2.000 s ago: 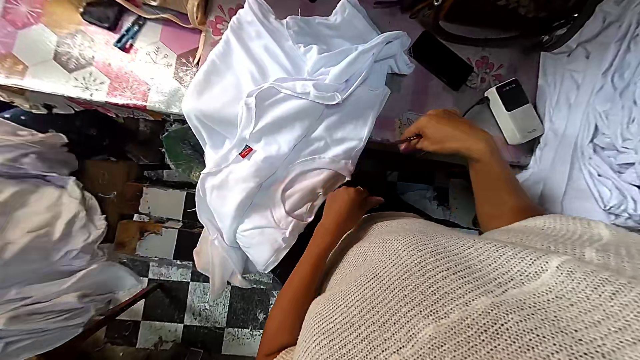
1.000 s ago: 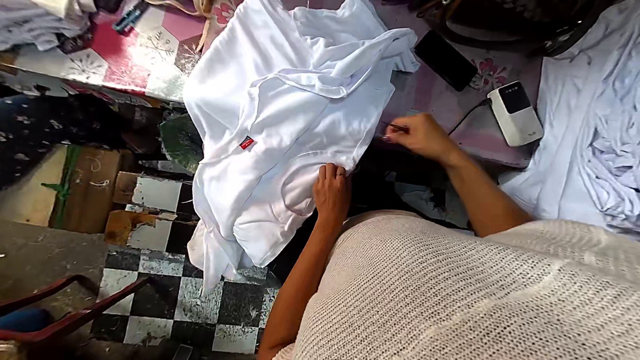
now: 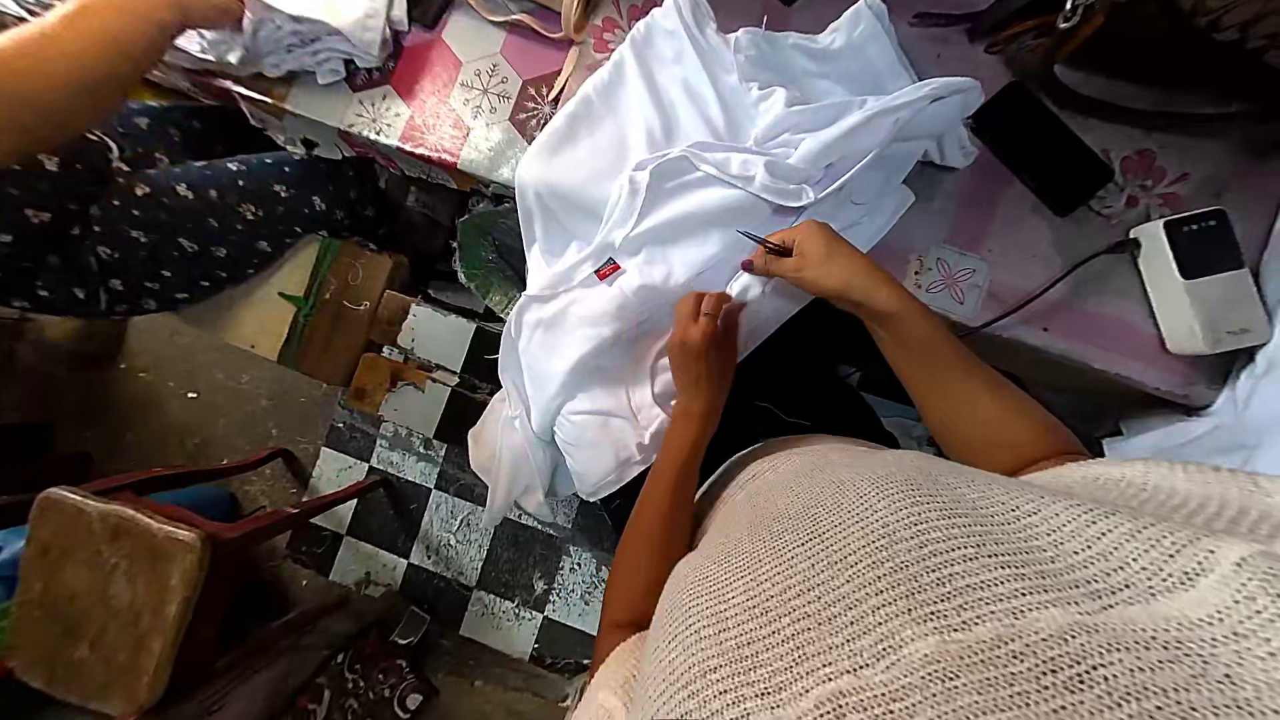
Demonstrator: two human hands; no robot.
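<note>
A white knit shirt point(image 3: 590, 350) with a small red and blue label point(image 3: 607, 268) lies over the table edge and my lap. My left hand point(image 3: 704, 355), a ring on one finger, grips the shirt near its curved neckline or opening. Just right of it, my right hand point(image 3: 815, 265) pinches a small dark pointed tool point(image 3: 765, 243), possibly thread snips or tweezers, over the cloth. The tool's tip points up and left. Whether the right fingers also hold cloth cannot be told.
On the table point(image 3: 1040, 300) are a black phone point(image 3: 1040, 148), a white power bank point(image 3: 1200, 282) with a cable, and a dark bag point(image 3: 1140, 50). Another person's arm point(image 3: 80, 75) reaches in at upper left. A wooden stool point(image 3: 105, 600) stands on the floor at lower left.
My right hand has come left from beside the shirt to over it, near my left hand. Another person's arm has appeared at upper left. The view has shifted somewhat.
</note>
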